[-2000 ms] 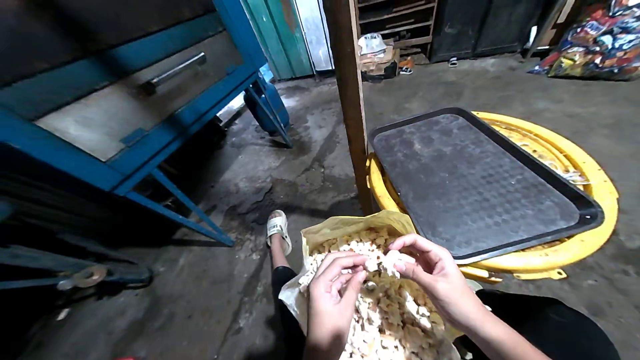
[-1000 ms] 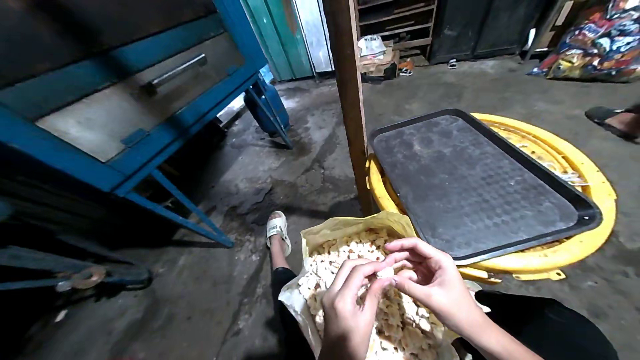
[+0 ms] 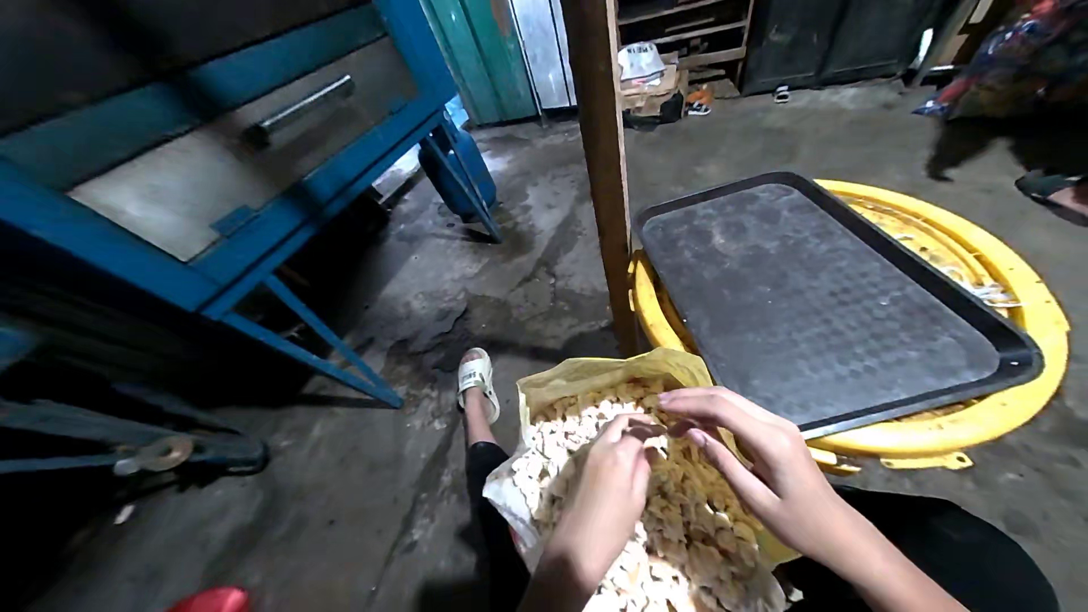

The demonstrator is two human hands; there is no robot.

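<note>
A yellowish sack [image 3: 612, 371] with its mouth wide apart stands between my knees, full of small pale pieces [image 3: 654, 561] that look like bits of bread or dried food. Over its middle is my left hand [image 3: 614, 476], fingers bent down at the pieces; whether it pinches one is hidden. My right hand [image 3: 756, 446] hovers just to the right, thumb and fingers apart, with nothing visible between them. Beyond the right hand, a black rectangular tray [image 3: 824, 297] lies on a round yellow plastic container [image 3: 1041, 340].
A wooden post [image 3: 602, 170] rises behind the sack. At the left stands a blue metal oven [image 3: 314, 191] on legs, a blue gas cylinder [image 3: 459, 174] beyond it. A red object [image 3: 211, 600] is at the bottom left. Another person's foot [image 3: 1062, 195] is at the right edge.
My hands, together over the sack before, are now slightly apart. Another person's foot, absent two seconds ago, shows at the right, and a dark shape now covers part of the colourful packets there.
</note>
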